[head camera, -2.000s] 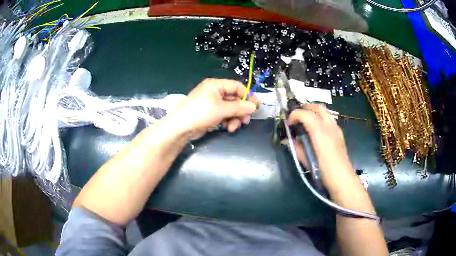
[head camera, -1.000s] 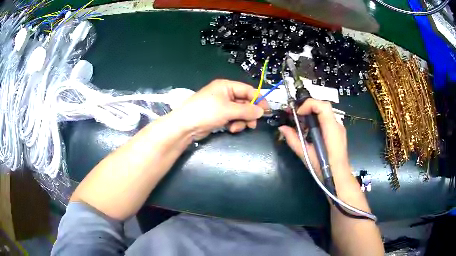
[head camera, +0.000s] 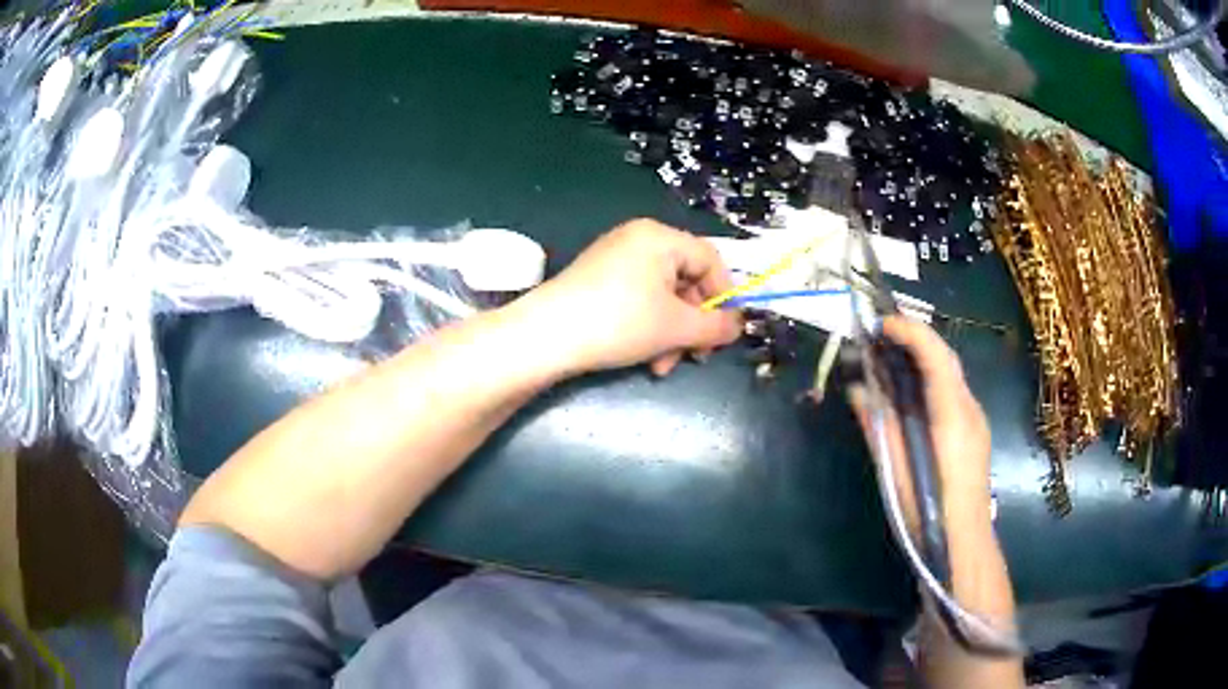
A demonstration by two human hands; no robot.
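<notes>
My left hand (head camera: 660, 303) pinches the cord wires near the middle of the bench. A yellow-green wire (head camera: 774, 280) and a blue wire (head camera: 795, 295) stick out to the right from its fingertips. My right hand (head camera: 936, 417) holds the black soldering iron (head camera: 920, 458), blurred, its metal tip pointing up and away, close to the wire ends. Whether the tip touches them I cannot tell. Small dark parts (head camera: 765, 347) lie between my hands. White tape (head camera: 882, 253) lies behind them. A white power cord with its plug (head camera: 502, 259) lies left of my left hand.
Bagged white cords (head camera: 101, 289) fill the left side. A heap of small black switches (head camera: 727, 108) lies at the back, with a red-orange rack (head camera: 673, 24) behind it. Brass strips (head camera: 1084, 296) are piled at the right. A translucent hood (head camera: 929, 41) hangs at the back.
My right hand and the iron have moved right. My left hand has shifted slightly right. The yellow-green wire, upright before, now slants right beside the blue one.
</notes>
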